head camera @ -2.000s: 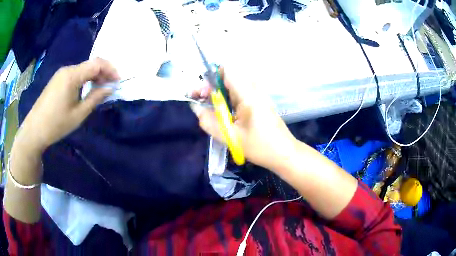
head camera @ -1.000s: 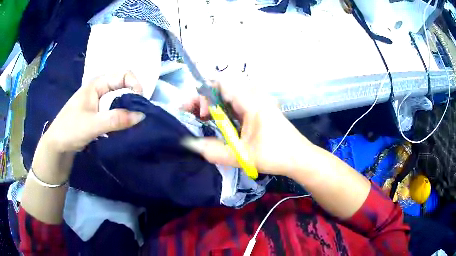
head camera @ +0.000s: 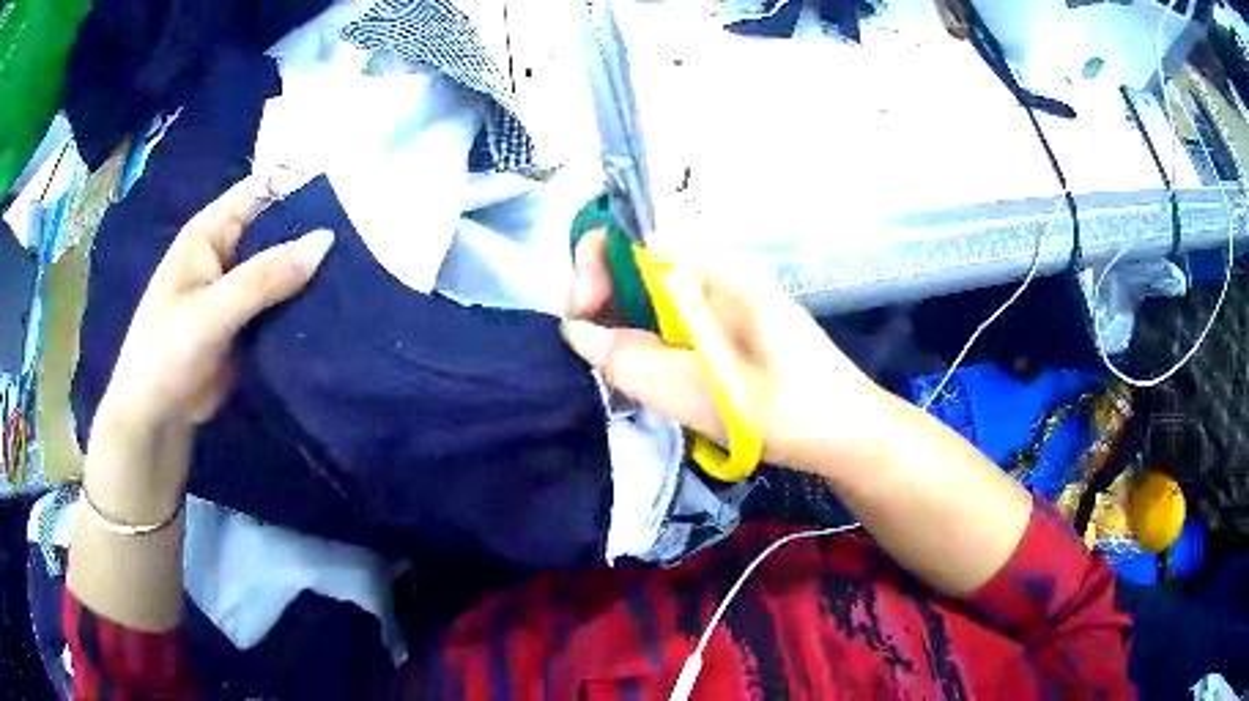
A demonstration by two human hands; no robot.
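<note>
A navy garment piece [head camera: 425,411] lies over the table's front edge and my lap, with white lining [head camera: 370,151] spread behind it and a small checked fabric [head camera: 432,48] at the top. My left hand [head camera: 226,295] pinches the navy cloth's upper left corner between thumb and fingers. My right hand [head camera: 685,349] holds the scissors [head camera: 705,356] by the yellow and green handles, blades pointing up and away over the white table. The right thumb and fingertips also touch the navy cloth's upper right edge. The blades are clear of the cloth.
A pale ruler band [head camera: 945,247] runs along the table's front edge. Dark scraps [head camera: 808,17] lie at the back. Black cords cross the table at right. A white cable [head camera: 767,555] hangs over the lap. A blue bin or bag [head camera: 1000,418] with a yellow item is below right.
The navy cloth has been folded over and opened out flatter, showing more white lining and checked fabric behind. The scissors have swung more upright and moved slightly right. My left hand has shifted to the cloth's corner.
</note>
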